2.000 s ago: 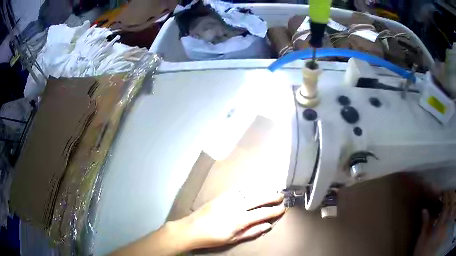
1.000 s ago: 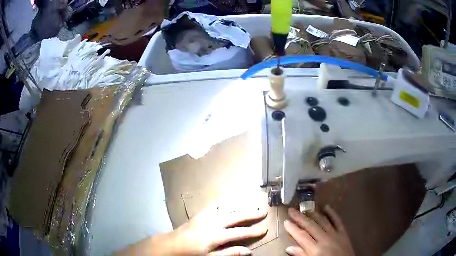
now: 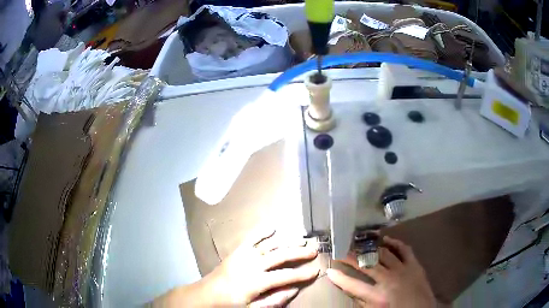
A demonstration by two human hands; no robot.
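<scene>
A large brown garment panel (image 3: 241, 180) lies under the white sewing machine head (image 3: 433, 150) and spreads out on both sides of it. A patch pocket's edge shows as a thin line on it at the left. My left hand (image 3: 259, 271) lies flat on the cloth, fingertips at the presser foot (image 3: 322, 242). My right hand (image 3: 385, 277) rests on the cloth right of the foot, partly behind the tension dial (image 3: 395, 204), fingertips close to my left hand's. The needle cannot be made out. Glare washes out part of the cloth.
A glowing lamp (image 3: 220, 171) hangs over the panel. A stack of cut panels (image 3: 48, 192) lies left on clear plastic (image 3: 108, 228), with white cloth pieces (image 3: 78, 78) behind. A white bin (image 3: 165, 69) at the back holds tied bundles (image 3: 403, 42). A green-handled tool (image 3: 319, 30) stands above the head.
My right hand has come from the far right to beside the presser foot. The panel lies turned from before, and my left hand stays on it. The camera view has shifted slightly.
</scene>
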